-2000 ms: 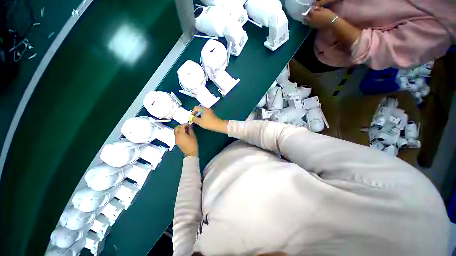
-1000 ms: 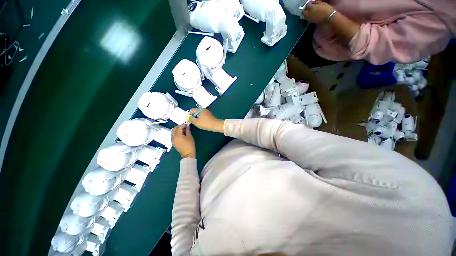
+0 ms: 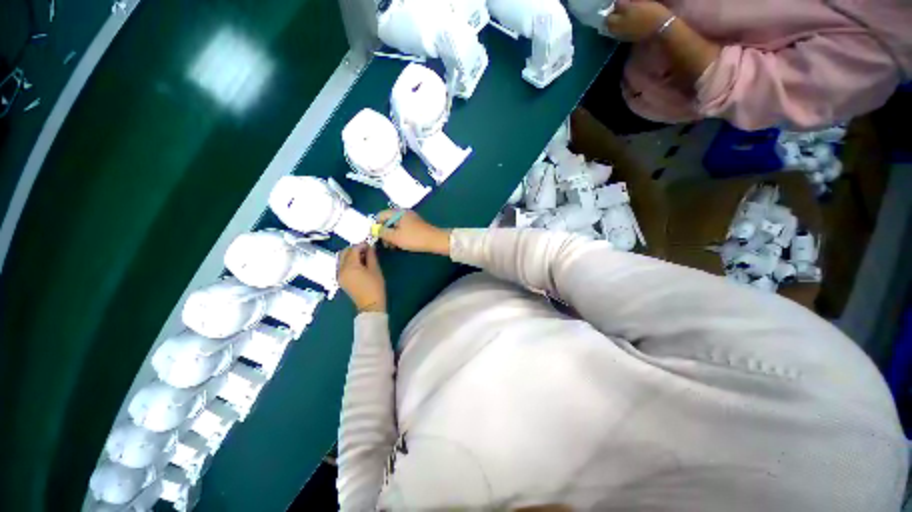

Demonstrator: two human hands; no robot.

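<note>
A white security camera [image 3: 304, 203] lies on the dark green bench with its mounting bracket [image 3: 353, 226] towards me. My right hand [image 3: 408, 232] is at the bracket's end, its fingertips closed around a small yellow item [image 3: 376, 230]; a thin blue-green bit shows beside it. My left hand [image 3: 362, 278] is just below, its fingertips together close to the same bracket end. Whether they hold a small part is too small to tell. The fingertips partly hide the bracket's tip.
Several white cameras [image 3: 215, 309] stand in a row at lower left; two more [image 3: 371, 141] lie above. A green conveyor [image 3: 150, 190] runs alongside. A metal post [image 3: 360, 25] rises at the top. A coworker in pink [image 3: 770, 60] is at upper right. Open cartons of white parts [image 3: 580, 200] stand beside the bench.
The bench and cameras have shifted slightly left and up in the view. Both my hands stay at the same bracket, with only small finger movement.
</note>
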